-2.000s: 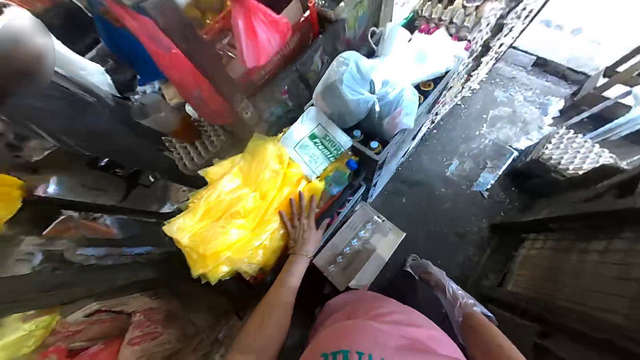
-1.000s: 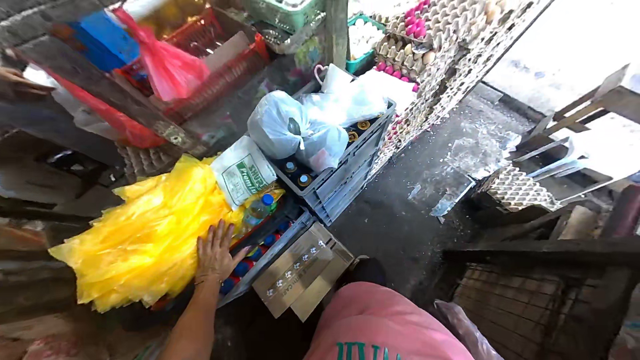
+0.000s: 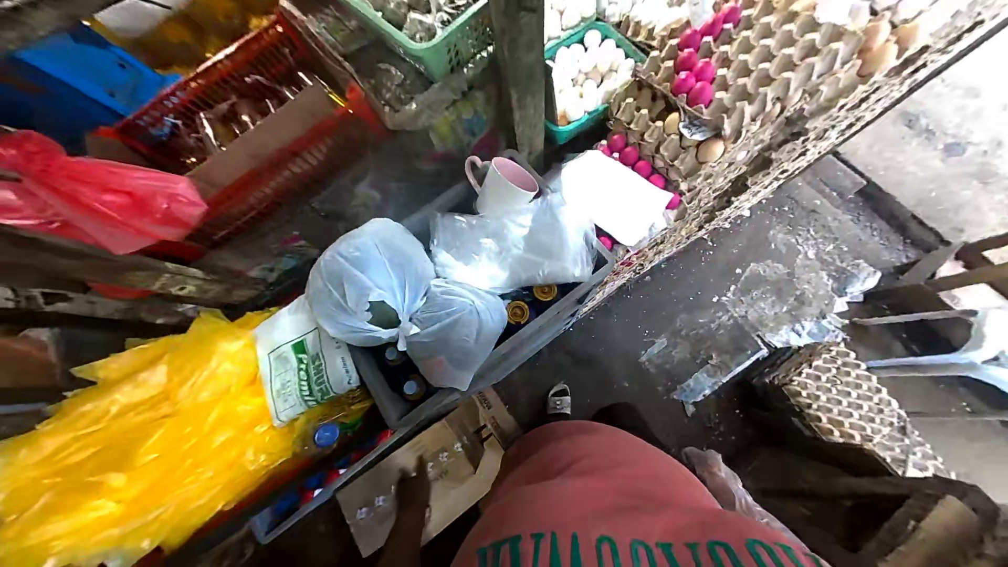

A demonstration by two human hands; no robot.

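My left hand [image 3: 413, 490], dark and in shadow, is over the flattened-looking cardboard box [image 3: 453, 465] at the bottom centre; its finger pose is unclear. My right hand [image 3: 720, 479], apparently covered in clear plastic, hangs beside my pink shirt, mostly hidden. Yellow plastic bags [image 3: 165, 425] lie piled at the left, with a white printed packet [image 3: 303, 362] at their edge. Two tied whitish bags [image 3: 370, 279] rest on a grey crate [image 3: 504, 350] of capped bottles. Clear plastic bags [image 3: 516, 244] and a pink-lined mug [image 3: 504, 185] are behind them.
Egg trays [image 3: 764, 71] with pink eggs are at upper right, near a teal basket [image 3: 587, 79] of white eggs. A red crate [image 3: 291, 150] stands upper left beside a wooden post [image 3: 517, 79]. More egg trays [image 3: 866, 409] are stacked at right.
My left hand has moved off the yellow bags to the cardboard box. The view has shifted toward the egg trays.
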